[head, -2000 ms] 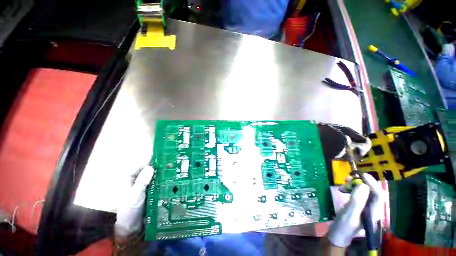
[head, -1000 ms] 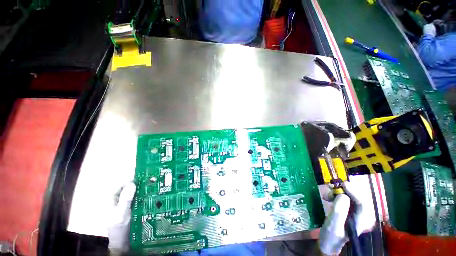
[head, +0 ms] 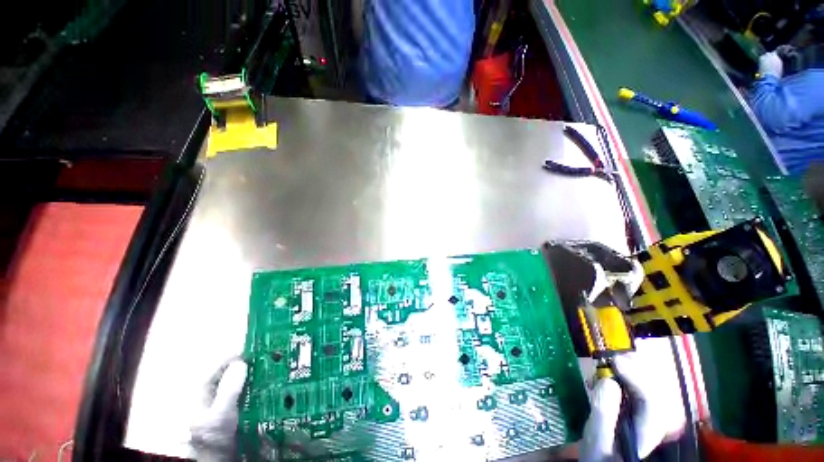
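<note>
A green circuit board (head: 533, 325) lies solder side up on the bare metal plate (head: 316, 198), its near edge cut off by the frame. My gloved left hand (head: 220, 411) is at the board's left edge, blurred; its grip is unclear. My gloved right hand (head: 616, 420) holds the soldering iron (head: 605, 368) beside the board's right edge. The iron points up at the yellow sponge (head: 610, 328) at the base of the metal stand (head: 592, 271). Its tip is hard to make out there.
A solder reel (head: 226, 87) stands at the plate's far left corner. Side cutters (head: 583, 158) lie far right. A black fan (head: 734, 266) is at right, near boards (head: 709, 176) on the green conveyor (head: 623, 54). A red-lined tray (head: 72, 316) is at left. Two people in blue are beyond.
The view has shifted, so the plate and board sit lower in it. The iron, earlier lower in the stand area, has its front end at the sponge. My right hand still holds it.
</note>
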